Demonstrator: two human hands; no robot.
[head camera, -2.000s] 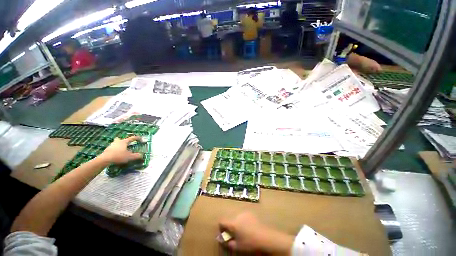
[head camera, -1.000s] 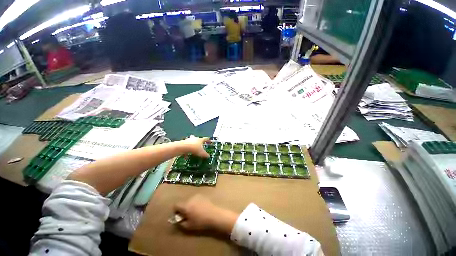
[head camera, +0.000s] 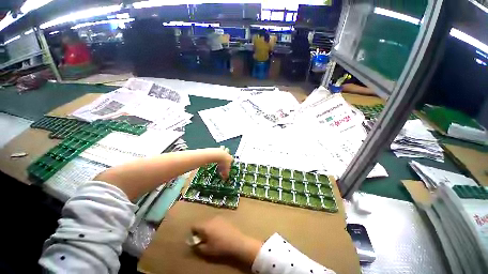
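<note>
Panels of small green circuit boards with pale borders (head camera: 289, 187) lie on the brown cardboard (head camera: 257, 230) in front of me. My left hand (head camera: 225, 163) reaches over their left end and grips a darker green panel (head camera: 211, 181) by its upper right part, on or just above the pale-bordered boards. My fingertips are partly blurred there. My right hand (head camera: 219, 242) rests low over the cardboard, closed around a small pale tool (head camera: 195, 240) whose tip sticks out to the left.
At left, bare green panels (head camera: 69, 150) lie on a newspaper stack (head camera: 134, 147). Loose newspaper sheets (head camera: 321, 128) lie beyond the work. A metal post (head camera: 382, 120) and a dark phone (head camera: 361, 242) are at right. Another newspaper stack (head camera: 455, 225) stands far right. People are in the background.
My left hand has moved right from the newspaper stack to the cardboard with a green panel. My right hand still holds the pale tool. The view has turned right.
</note>
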